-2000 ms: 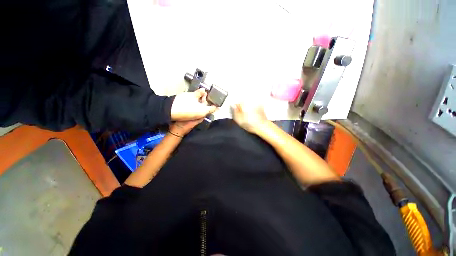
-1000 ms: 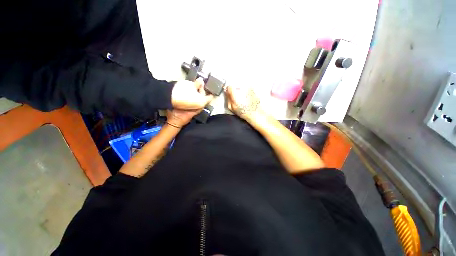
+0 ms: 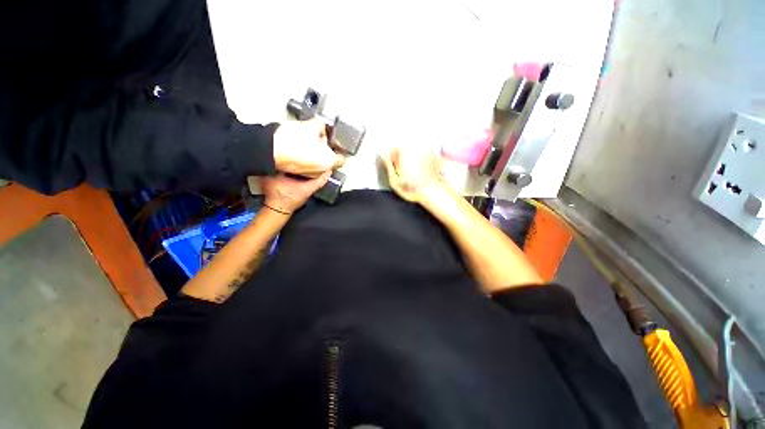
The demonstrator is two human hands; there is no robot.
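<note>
Grey machined steel blocks with round stems lie at the near left of the white tabletop; one square head (image 3: pixel 346 135) shows clearly. My left hand (image 3: pixel 288 192) is at the table's near edge, closed on a dark steel block (image 3: pixel 330 187), and is partly hidden by another person's hand. My right hand (image 3: pixel 411 171) rests on the tabletop to the right of the blocks with fingers curled; nothing shows in it, but the inside of the hand is hidden.
Another person's hand (image 3: pixel 302 151) reaches in from the left. At right lie a steel bar with round pegs (image 3: pixel 537 134), a steel block (image 3: pixel 513 94) and pink cloth (image 3: pixel 470 148). A blue bin (image 3: pixel 186 248) is lower left; a yellow-orange air gun (image 3: pixel 671 369) is lower right.
The whole view has shifted a little. My right hand has moved closer to the blocks since the oldest frame. The other person's hand stays at the blocks beside my left hand.
</note>
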